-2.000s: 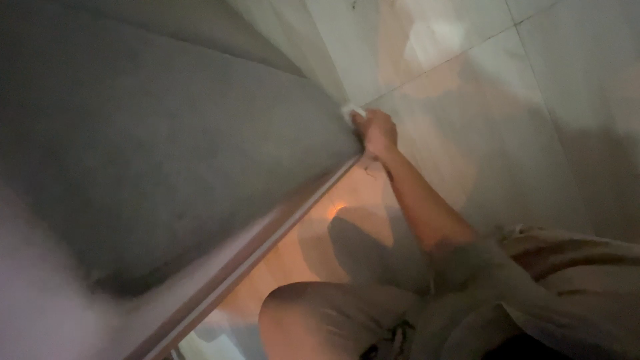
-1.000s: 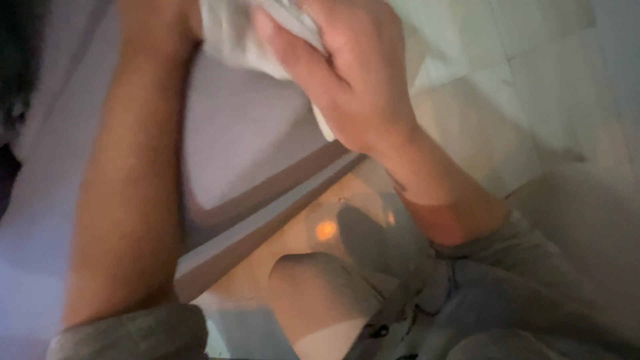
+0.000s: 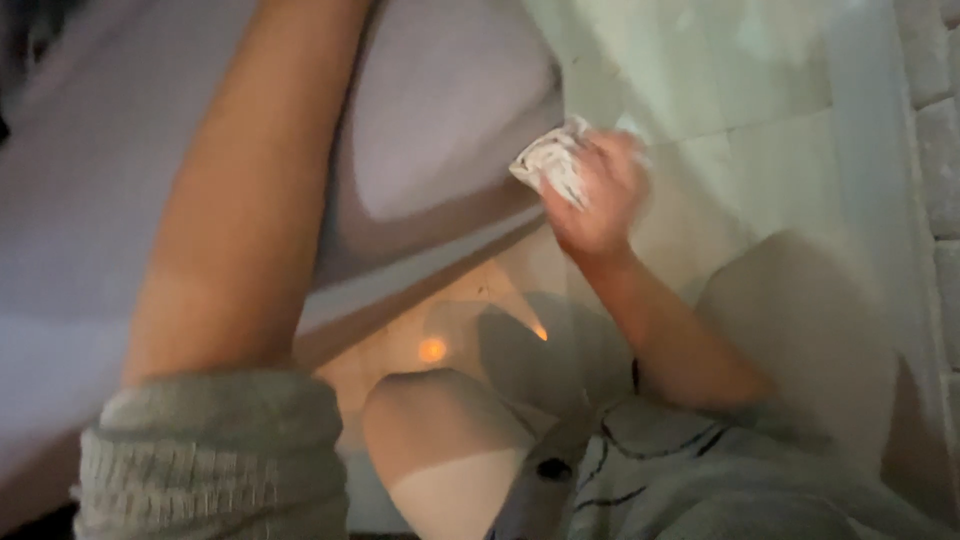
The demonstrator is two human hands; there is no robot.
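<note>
A crumpled white cloth [image 3: 551, 161] is gripped in my right hand [image 3: 606, 187], which is blurred. The cloth meets the right-hand corner of a wide grey surface [image 3: 457, 112] with a pale edge. My left forearm crosses that surface from the lower left up to the top of the view. The left hand itself is cut off by the top edge, so what it touches or holds is hidden.
Light floor tiles [image 3: 772, 165] lie beyond the corner, and a brick wall [image 3: 937, 165] stands at the far right. My bare knee [image 3: 442, 420] is below the surface's edge. Orange reflections show on the floor beside shadows.
Both hands were at the cloth over the surface a second ago. My right hand has since moved away to the surface's corner with the cloth, and my left hand has left the view.
</note>
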